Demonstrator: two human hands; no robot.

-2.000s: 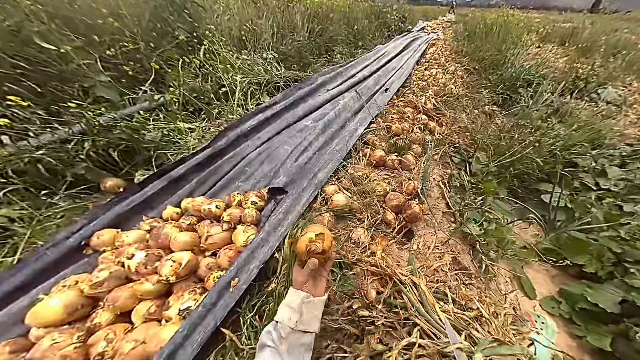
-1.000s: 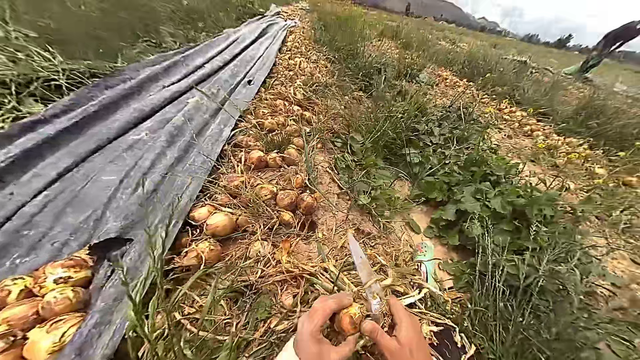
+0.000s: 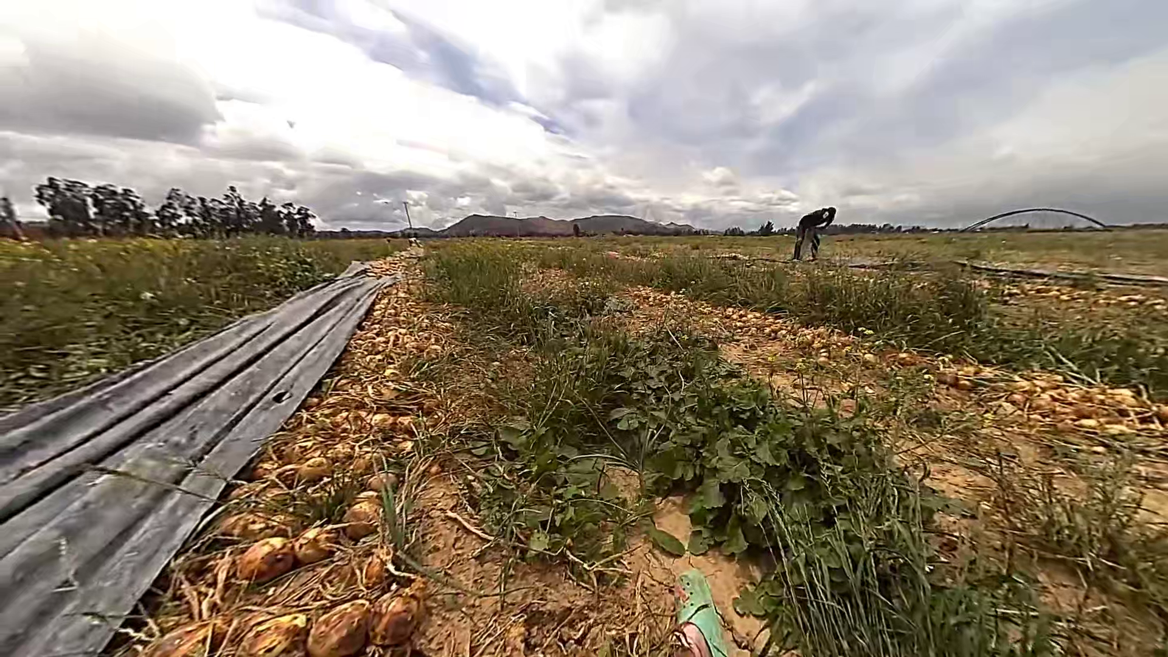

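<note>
Neither my left hand nor my right hand shows in the head view now, so what they hold cannot be seen. Yellow onions [image 3: 339, 630] lie in a row on the soil at the lower left, among dry stalks. Along their left side runs a long grey sheet [image 3: 173, 465] with folds and a small hole. The knife seen earlier is out of view.
A foot in a green clog [image 3: 698, 607] stands on bare soil at the bottom. Leafy weeds [image 3: 730, 447] grow mid-field, with another onion row [image 3: 1068, 401] at the right. A bent-over person [image 3: 812, 233] is far off.
The view has swung up to the horizon. My two hands, which held a small onion and a knife one second ago, have left the view, and so has the onion pile on the sheet.
</note>
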